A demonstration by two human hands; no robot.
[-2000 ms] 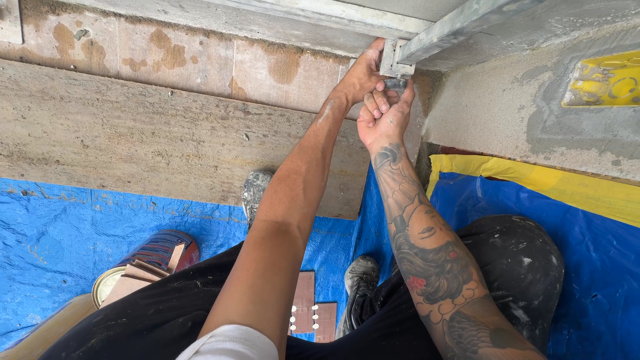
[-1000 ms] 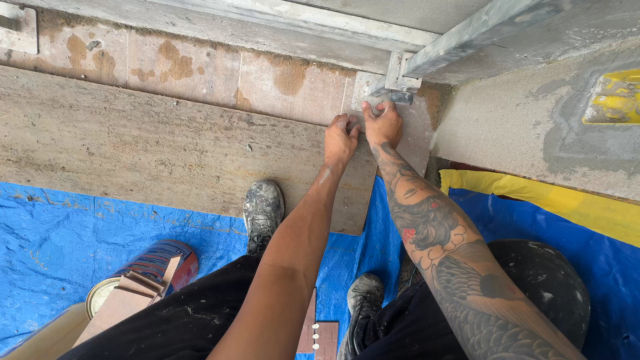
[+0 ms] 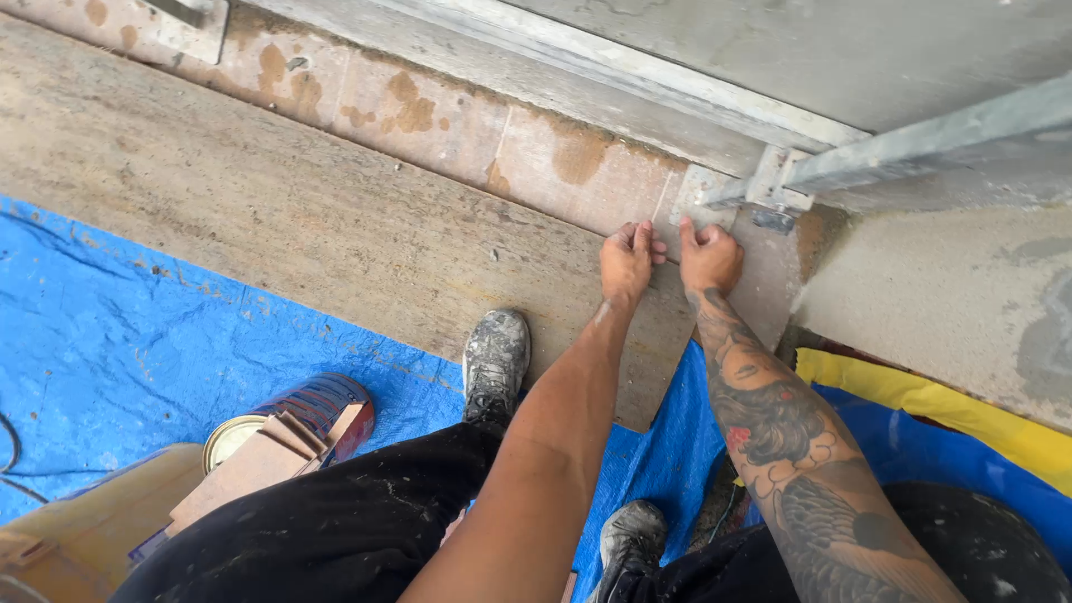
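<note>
My left hand (image 3: 628,261) is over the right end of a dusty board (image 3: 318,209), fingers bent together at the edge of a row of pinkish tiles (image 3: 586,167). Just right of it, not touching it, my tattooed right arm ends in my right hand (image 3: 710,260), its thumb and forefinger close together by a flat metal plate (image 3: 693,191). Whether a thin thing is between the fingers of either hand cannot be told. Beyond the hands, a galvanized metal bar (image 3: 921,146) meets a bracket (image 3: 772,180) at the wall.
My shoes stand on the board's edge and on a blue tarp (image 3: 142,335). At lower left are a paint can (image 3: 322,402) with tile pieces (image 3: 251,469) on it and a yellowish container (image 3: 126,502). A metal trowel (image 3: 197,29) lies on the tiles. Yellow-edged sheeting (image 3: 946,402) lies at right.
Two seconds ago both hands were up at the bracket; they have come down from it to the tile edge. One second ago they were closer together than now.
</note>
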